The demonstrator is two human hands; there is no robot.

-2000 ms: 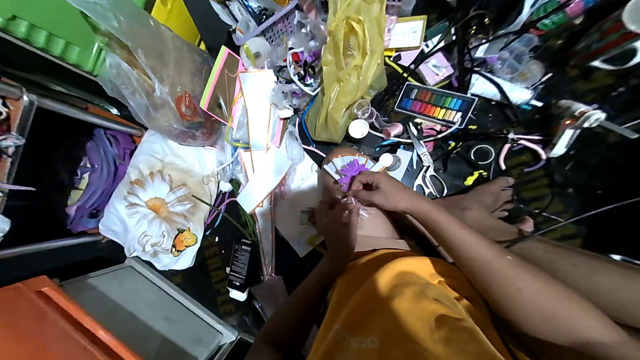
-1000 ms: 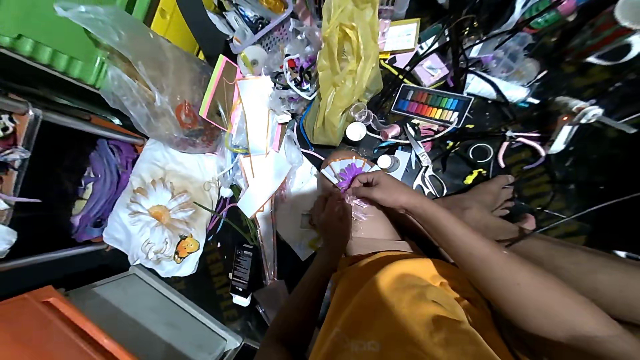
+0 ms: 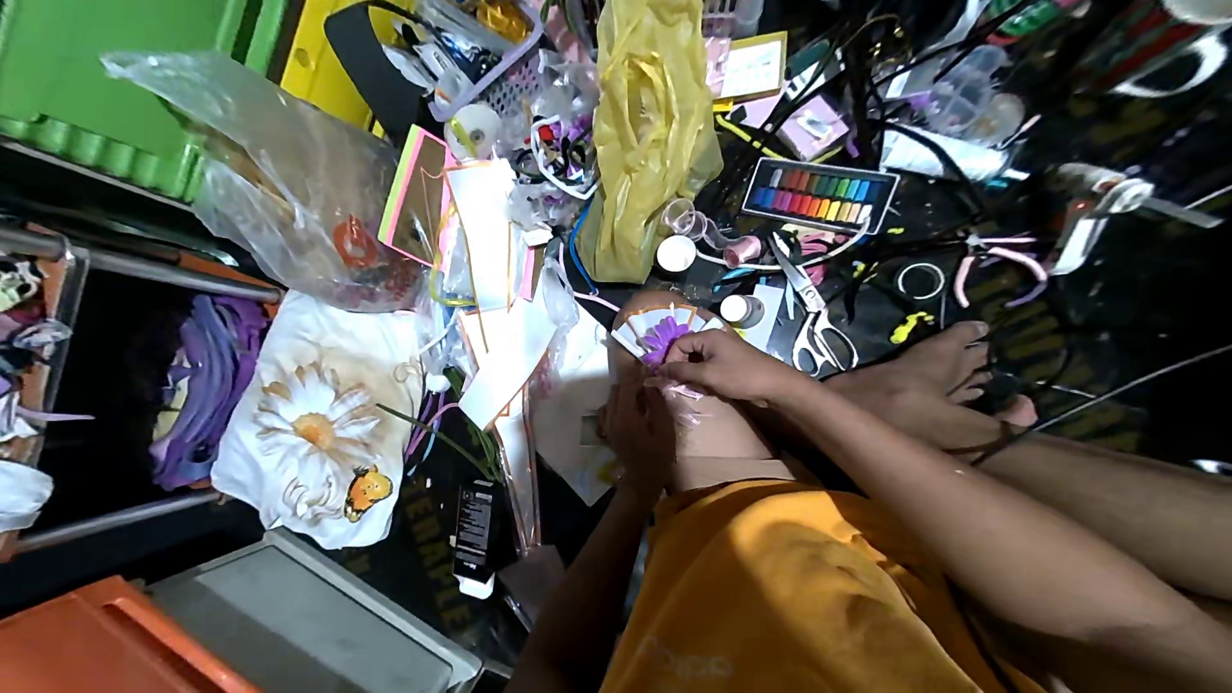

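A purple flower-shaped piece (image 3: 664, 339) with white, fan-like segments (image 3: 630, 337) around its far side rests over my bent knee. My right hand (image 3: 707, 364) pinches at the purple piece's near edge with thumb and forefinger. Close beside it, lower and to the left, my left hand (image 3: 640, 423) has its fingers curled at the same piece; its fingertips are partly hidden. Pale pinkish strands (image 3: 688, 393) lie just below the fingers. Silver-handled scissors (image 3: 816, 322) lie on the floor to the right, beyond a small white-capped bottle (image 3: 741, 310).
Beyond my knee are a yellow plastic bag (image 3: 650, 144), an oil pastel set (image 3: 820, 195), and a pink thread spool (image 3: 743, 251). Pink-handled pliers (image 3: 1001, 269) lie right. A cloth with a daisy print (image 3: 318, 433), white paper strips (image 3: 510, 346) and a black box (image 3: 474, 539) lie left.
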